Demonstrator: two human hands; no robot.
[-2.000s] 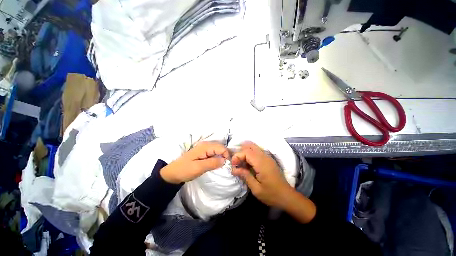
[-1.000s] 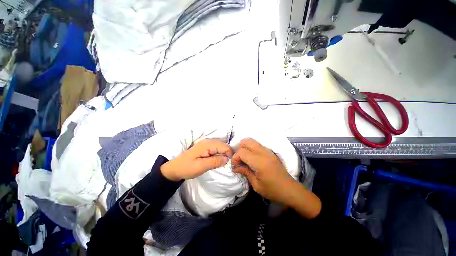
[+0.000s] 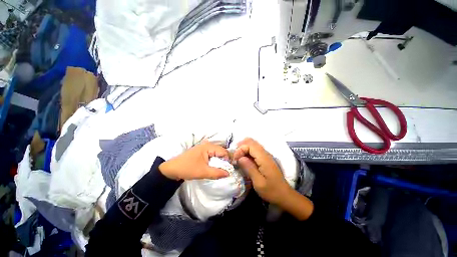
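Observation:
The garment piece with white lining (image 3: pixel 205 196) is bunched at my lap, below the table's front edge. Its blue-grey checked shell fabric (image 3: pixel 125 150) shows to the left. My left hand (image 3: pixel 196 161) pinches the white cloth between thumb and fingers from the left. My right hand (image 3: pixel 260 168) pinches the same cloth close beside it, with bent fingers. A narrow seam edge (image 3: pixel 235 171) lies between the two hands. The fingertips partly hide it, and thread ends cannot be made out clearly there.
Red-handled scissors (image 3: pixel 373 123) lie on the table right of the needle area (image 3: pixel 298 75). A slim white tool (image 3: pixel 385 64) lies behind them. Stacked garment pieces (image 3: pixel 135 45) are at upper left. A blue crate (image 3: pixel 353 193) with dark cloth is below right. A measuring scale (image 3: pixel 340 152) runs along the table edge.
My left thumb has moved down and away from its fingertips, showing more white cloth between the hands. My right fingers have shifted slightly at the seam. Both hands stay on the cloth.

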